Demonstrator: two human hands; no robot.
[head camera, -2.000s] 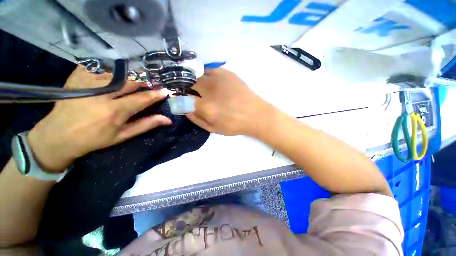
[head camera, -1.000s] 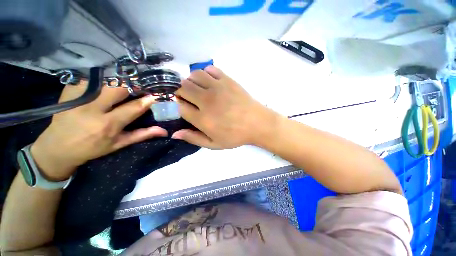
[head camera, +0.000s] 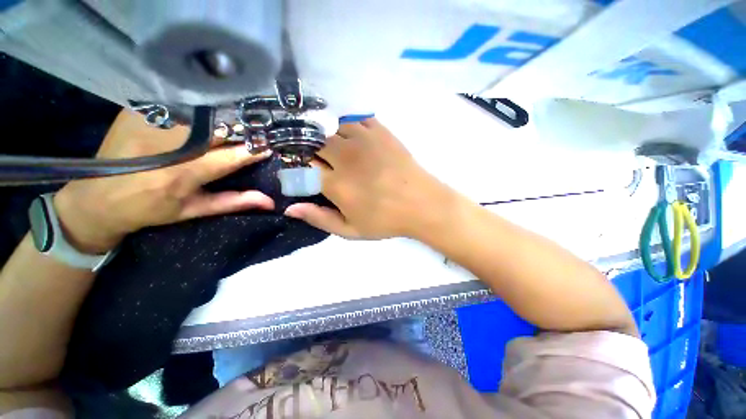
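The black flecked garment (head camera: 196, 254) lies under both hands and hangs over the table's front edge at the left. My left hand (head camera: 155, 180) rests flat on it, fingers spread towards the needle area, partly behind a black curved bar. My right hand (head camera: 372, 180) lies on the garment's right edge, thumb and fingers apart, fingertips partly hidden behind the tension discs (head camera: 296, 137) and the pale tension knob (head camera: 300, 182). The white sewing machine head (head camera: 368, 65) covers the top. The needle and presser foot are hidden.
Black snips (head camera: 503, 110) lie on the machine bed. Scissors with green and yellow loops (head camera: 669, 241) hang at the right table edge. A ruler tape (head camera: 343, 317) runs along the front edge. Blue crates (head camera: 667, 327) stand below right. The control panel (head camera: 695, 196) is at right.
The camera view has shifted, moving the machine head across the picture. Compared with two seconds ago, my right thumb is further out from the fingers, beside the left thumb's tip. Both hands stay on the garment.
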